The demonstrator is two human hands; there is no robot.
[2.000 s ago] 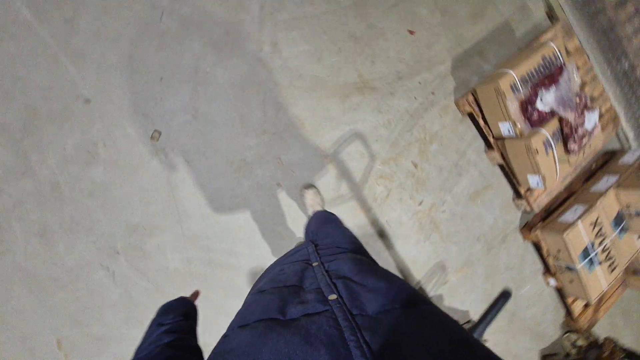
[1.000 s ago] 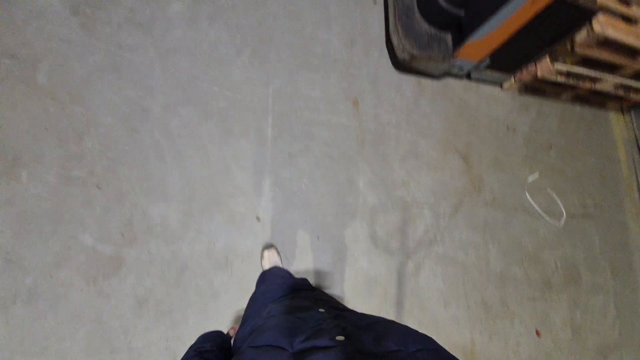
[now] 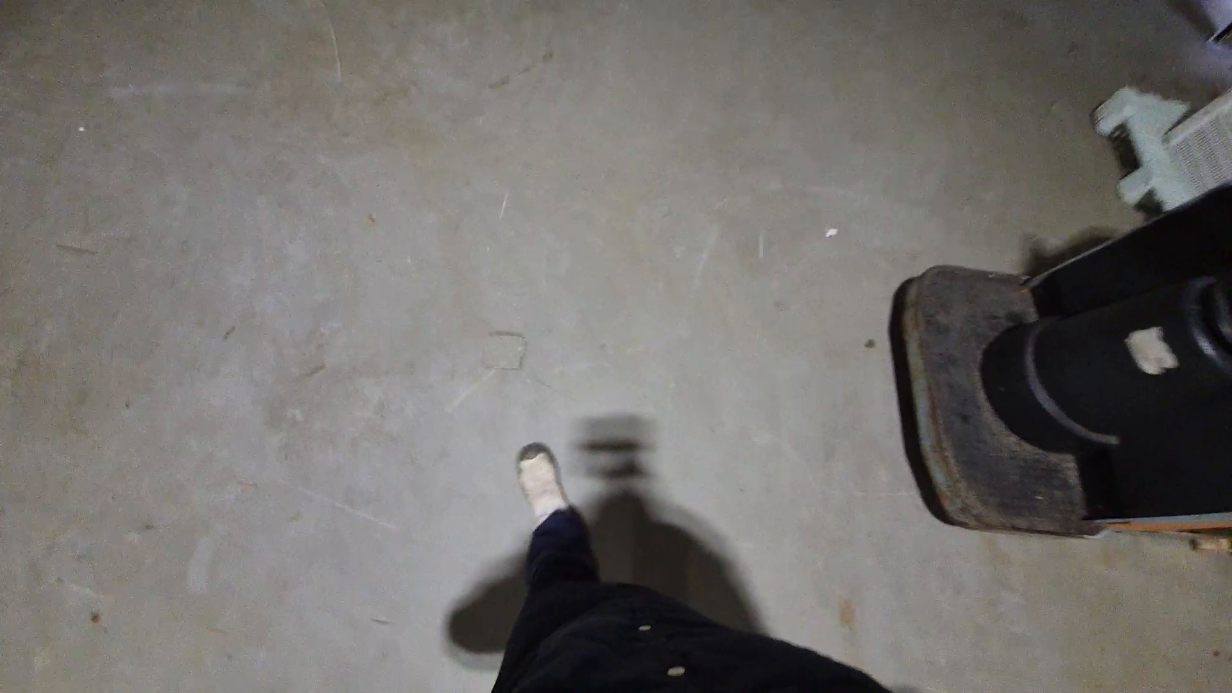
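Neither of my hands shows in the head view. At the bottom is the front of my dark jacket (image 3: 664, 645) with snap buttons. One light shoe (image 3: 541, 481) with a dark toe stands out ahead of it on the grey concrete floor (image 3: 385, 289). My shadow lies on the floor around the leg and jacket.
On the right is a dark, worn step platform (image 3: 972, 404) of what looks like a warehouse truck, with a black rounded body (image 3: 1088, 375) on it. Behind it, at the upper right, stands a pale green object (image 3: 1155, 144) with a light grid panel. Small debris dots the floor.
The view has moved a long way across the floor. The boxed pallets seen earliest are out of view, and the dark platform is now at the right. The hand at the lower left has left the view.
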